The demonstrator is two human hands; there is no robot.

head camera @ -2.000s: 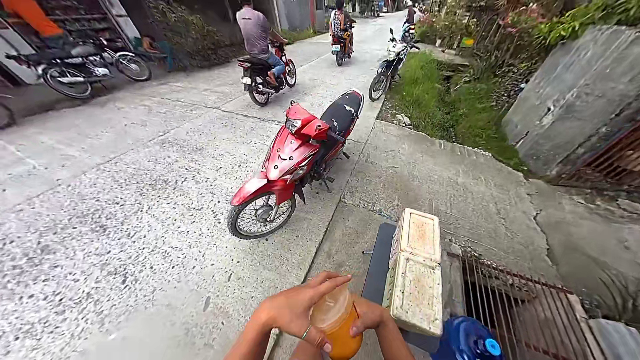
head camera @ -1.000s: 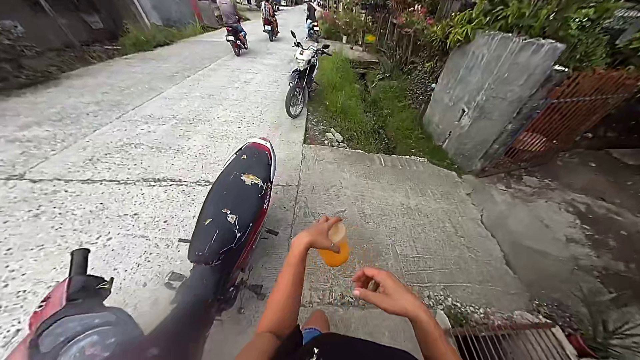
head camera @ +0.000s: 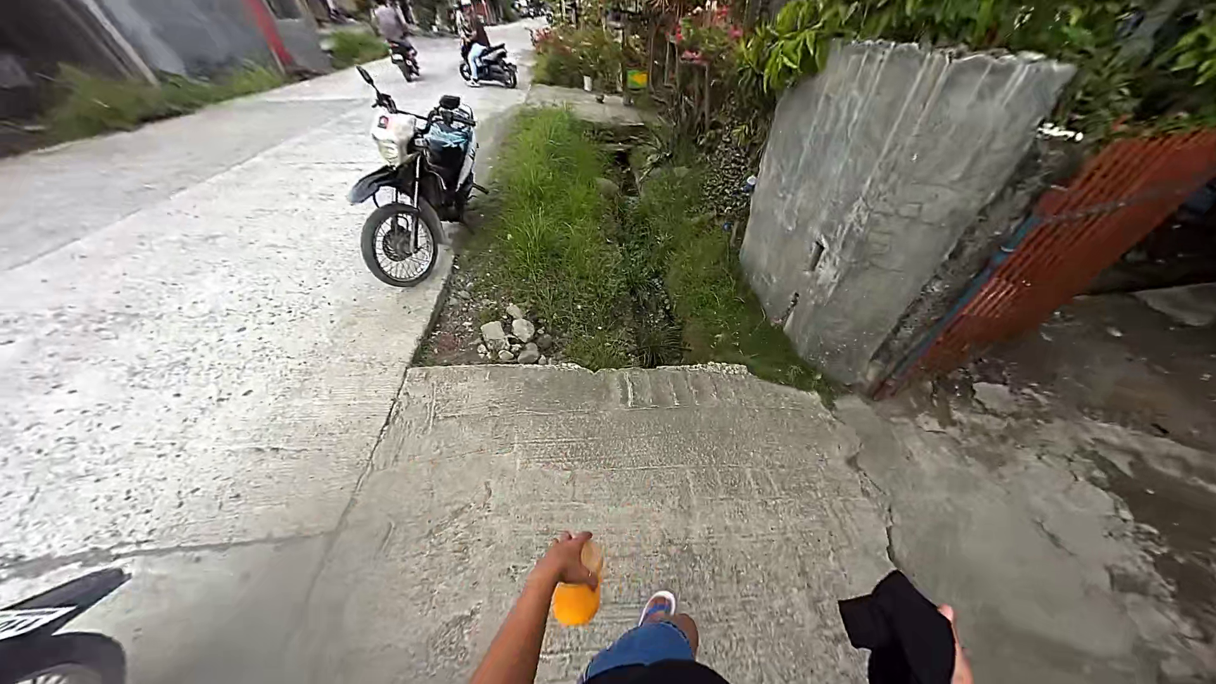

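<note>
My left hand (head camera: 570,560) grips a clear plastic cup of orange drink (head camera: 577,600) from above, near its pale lid, just ahead of my body. At the lower right, my right hand (head camera: 958,646) holds a black cloth item (head camera: 901,627), which hides most of the fingers. Between the hands show my blue shorts (head camera: 638,648) and one foot in a sandal (head camera: 658,606) on the concrete.
A white and black motorcycle (head camera: 418,180) stands at the road edge, beside a grassy ditch (head camera: 570,247) with stones. A concrete wall (head camera: 883,199) and an orange metal grille (head camera: 1073,237) are at right. Part of another motorcycle (head camera: 62,632) shows lower left. Riders are farther up the road.
The view has moved forward past the red motorcycle. Both hands were at the cup at first; now only my left hand holds it. The black cloth item now shows in my right hand.
</note>
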